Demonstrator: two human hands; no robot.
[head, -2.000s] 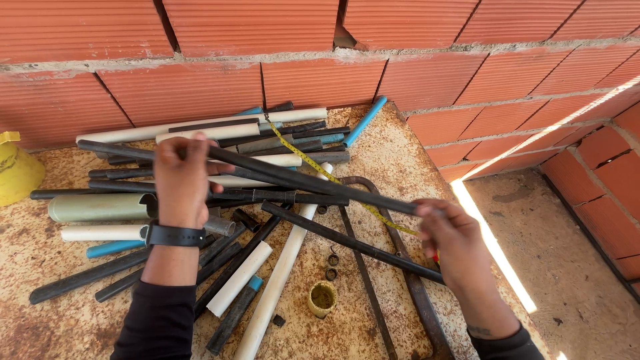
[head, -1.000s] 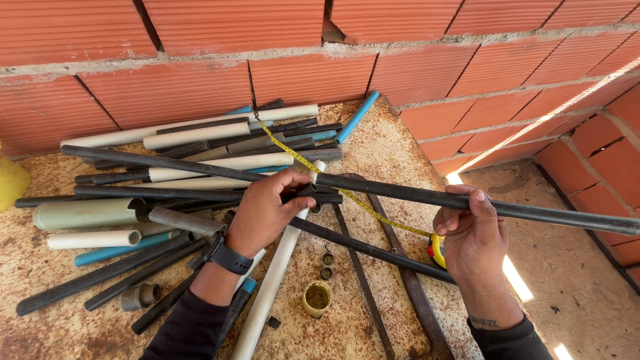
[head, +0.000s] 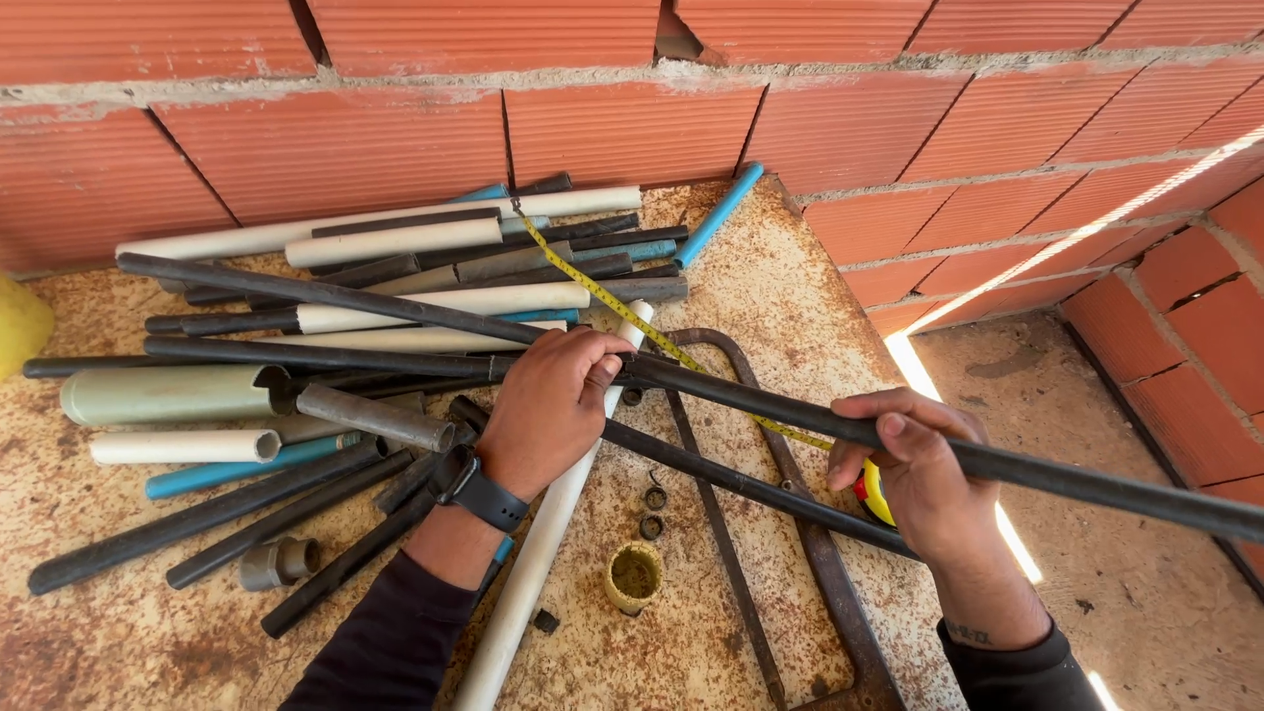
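My left hand (head: 558,410), with a dark watch on the wrist, is closed around the end of a long black plastic pipe (head: 336,293) that reaches up to the left over the pile. At its fingertips lies the end of another black pipe (head: 760,400). My right hand (head: 913,454) grips this second pipe farther along, and it runs out past the right edge. Whether the two ends are joined is hidden by my left fingers. A yellow tape measure blade (head: 681,351) passes beneath the pipe to its case (head: 875,494), partly behind my right hand.
Black, white and blue pipe pieces (head: 395,242) are heaped on a rusty metal surface (head: 128,632) against a hollow-brick wall (head: 632,128). A white pipe (head: 543,538), a rusty hacksaw frame (head: 825,563), a yellowish cup-like fitting (head: 633,578) and a grey fitting (head: 279,563) lie near my hands.
Two seconds ago my hands were farther apart with a black pipe between them. One second ago they held pipe ends close together; the right-hand pipe now slopes down more steeply to the right.
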